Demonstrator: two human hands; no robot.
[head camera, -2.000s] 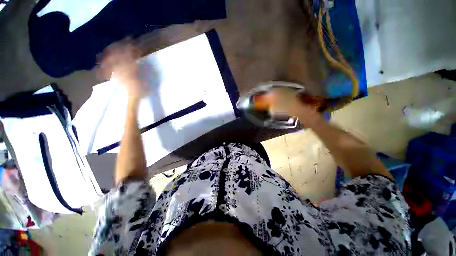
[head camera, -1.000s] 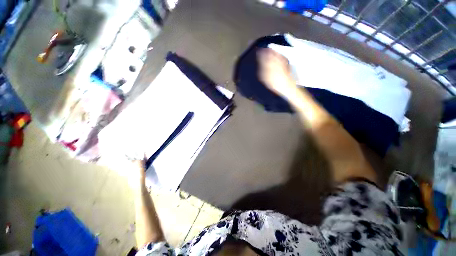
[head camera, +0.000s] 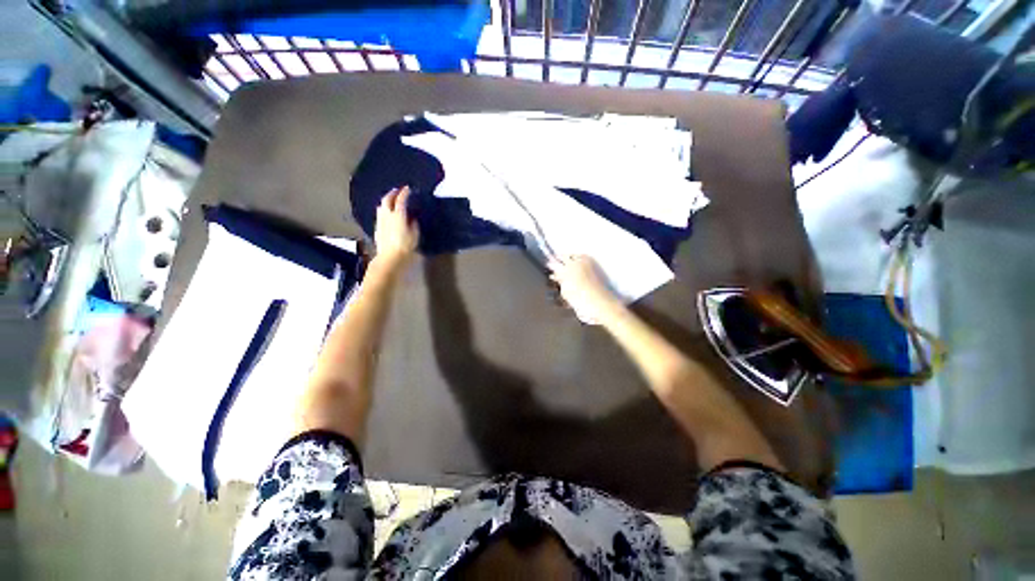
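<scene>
The unpressed panel stack (head camera: 636, 142), white with navy parts, lies on the far half of the brown-grey ironing table. My left hand (head camera: 396, 225) rests on the navy curved end at its left; whether it grips the cloth I cannot tell. My right hand (head camera: 581, 286) holds the near edge of the top garment panel (head camera: 607, 255), folded so white shows. The pressed panel stack (head camera: 233, 329), white with a dark strip and navy end, lies at the left table edge. The steam iron (head camera: 766, 340) stands at the right, untouched, its pale-rimmed soleplate showing.
The ironing table cover (head camera: 511, 386) lies under the panels. A blue sheet (head camera: 872, 437) and the yellow-tan steam hose (head camera: 905, 295) are at the right edge. Metal bars (head camera: 568, 51) run behind the table. Another iron (head camera: 43, 272) is on a surface at far left.
The view has swung to face the table squarely. My left hand has moved from the pressed stack to the navy end of the far stack. My right hand has moved right and now holds a panel's edge.
</scene>
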